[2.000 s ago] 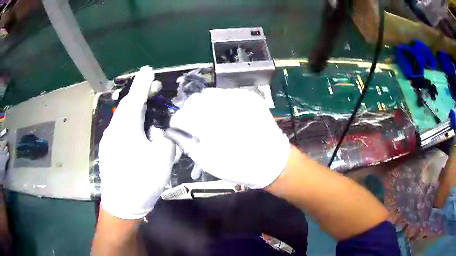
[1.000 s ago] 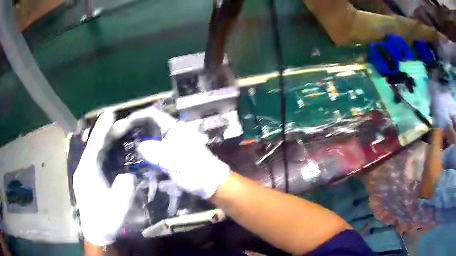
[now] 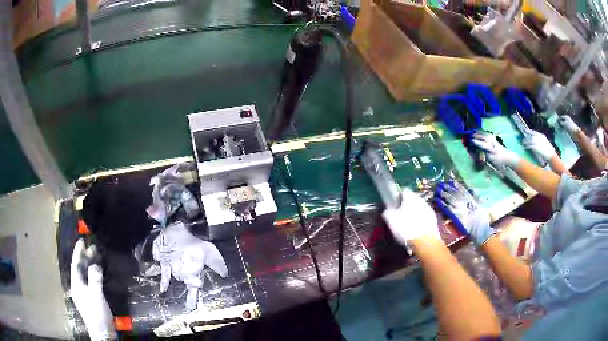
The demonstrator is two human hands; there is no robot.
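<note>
My right hand point(image 3: 410, 216), in a white glove, is stretched out to the right over the board. It is closed on one end of a long grey metal-like strip point(image 3: 381, 174), which points up and left. My left hand point(image 3: 91, 290), also white-gloved, is low at the board's left edge, partly blurred; whether it holds anything cannot be told. The screw feeder point(image 3: 235, 163), a grey-white box, stands in the middle. The black electric screwdriver point(image 3: 298, 76) hangs behind it. The dark assembly with blue wire cannot be made out.
A crumpled whitish glove point(image 3: 183, 256) and bluish-grey cloth point(image 3: 172, 193) lie left of the feeder. A pale tool point(image 3: 207, 321) lies at the front edge. Another person's gloved hand point(image 3: 467, 212) is close to my right hand. Blue looped parts point(image 3: 460, 114) and a cardboard box point(image 3: 427, 66) are back right.
My hands were together over a dark assembly and have moved apart. My right hand has gone right with the grey strip; my left is lower left. The view has turned right.
</note>
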